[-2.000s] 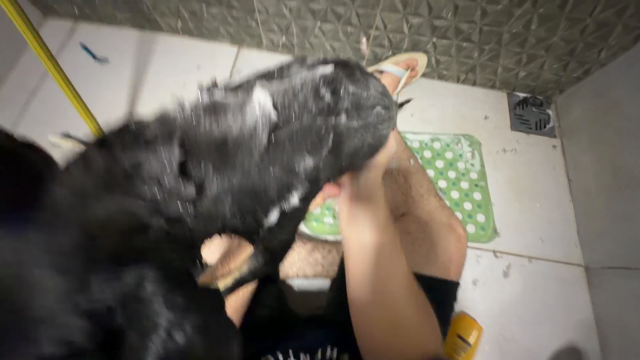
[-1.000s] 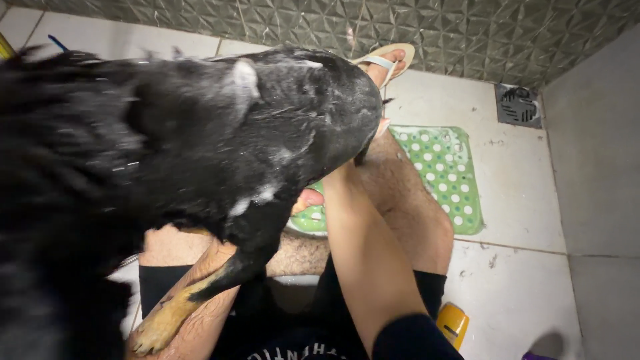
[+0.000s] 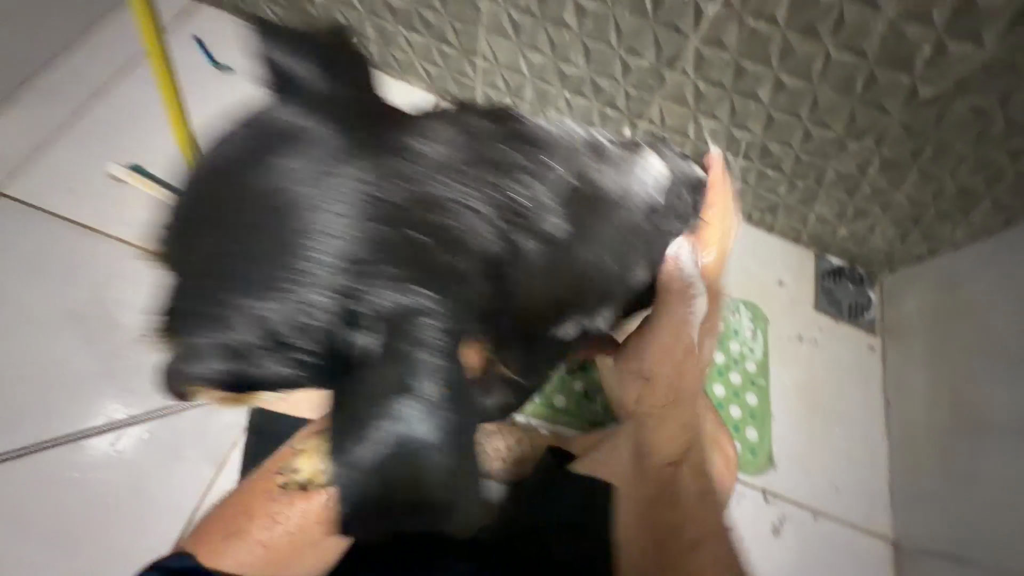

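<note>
A wet black dog (image 3: 480, 208) with white lather on its coat fills the middle of the view, blurred by motion. Its head with a floppy ear (image 3: 400, 416) is toward me at the left, and its rump is at the right. My right hand (image 3: 696, 232) lies flat against the dog's rump, fingers pointing up, with foam on the skin. My left forearm (image 3: 280, 504) comes in from the lower left and passes under the dog; the left hand itself is hidden behind the dog's body.
A green mat with white dots (image 3: 748, 384) lies on the white tiled floor, near a square metal drain (image 3: 846, 292). A textured grey wall (image 3: 800, 104) runs along the back. At the left are a yellow pole (image 3: 164, 80), a small blue object (image 3: 210, 54) and a metal hose (image 3: 96, 432).
The dog's head and ear have come into view at the left. My right hand, largely hidden under the dog before, now shows on its rump. The view has shifted.
</note>
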